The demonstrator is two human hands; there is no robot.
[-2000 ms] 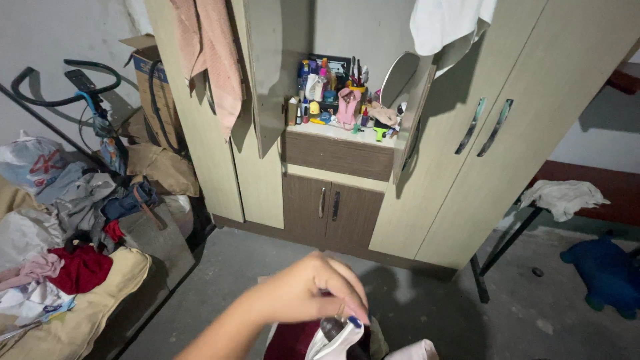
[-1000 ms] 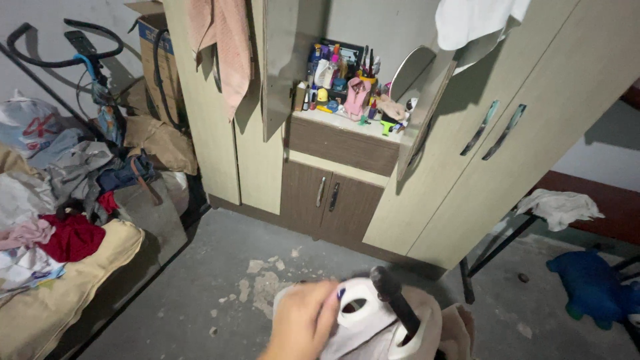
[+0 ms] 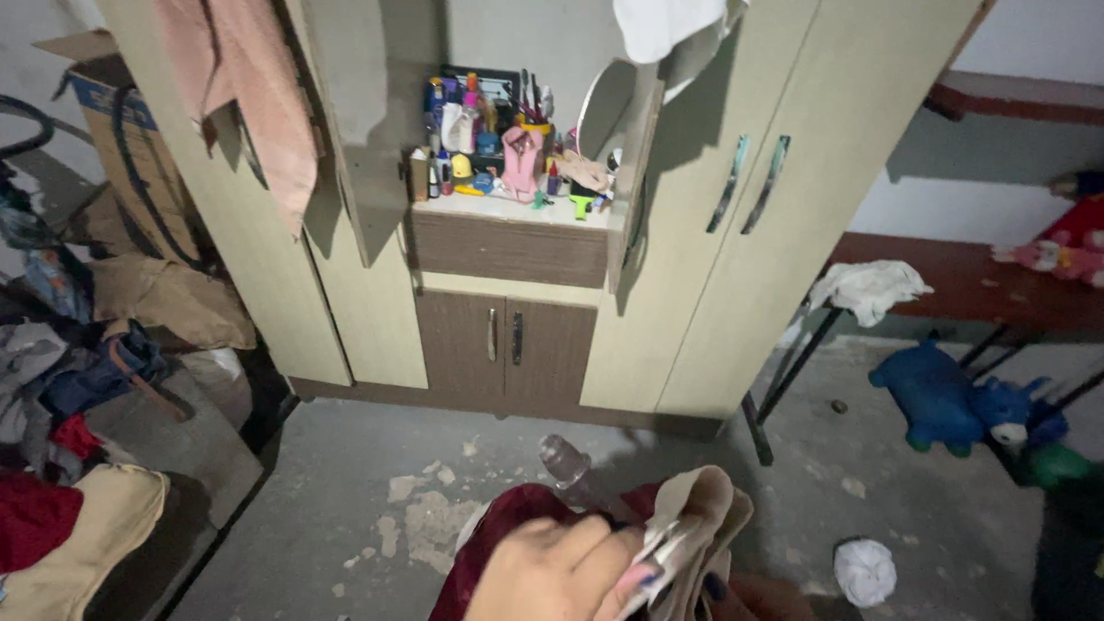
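My left hand (image 3: 561, 569) is at the bottom middle, thumb and fingers closed on the edge of a folded beige cloth (image 3: 703, 509). To its right, my right hand (image 3: 763, 599) is partly cut off and dim; a dark-nailed fingertip presses on the same cloth. Dark red cloth (image 3: 517, 513) hangs behind and left of my left hand. A greyish post with a rounded knob (image 3: 565, 461) sticks up just beyond the hands, its lower part hidden by cloth.
Ahead stands a wardrobe (image 3: 509, 345) with toiletries on its shelf. Left are piled clothes (image 3: 34, 371) and a cardboard box (image 3: 138, 147). Right are a red-brown table (image 3: 992, 293), a blue stuffed toy (image 3: 927, 397) and a balled white cloth (image 3: 865, 572) on the floor.
The white garment with an opening, by my left hand one second ago, is no longer there; my left hand now grips beige cloth. A balled white cloth now shows on the floor at right.
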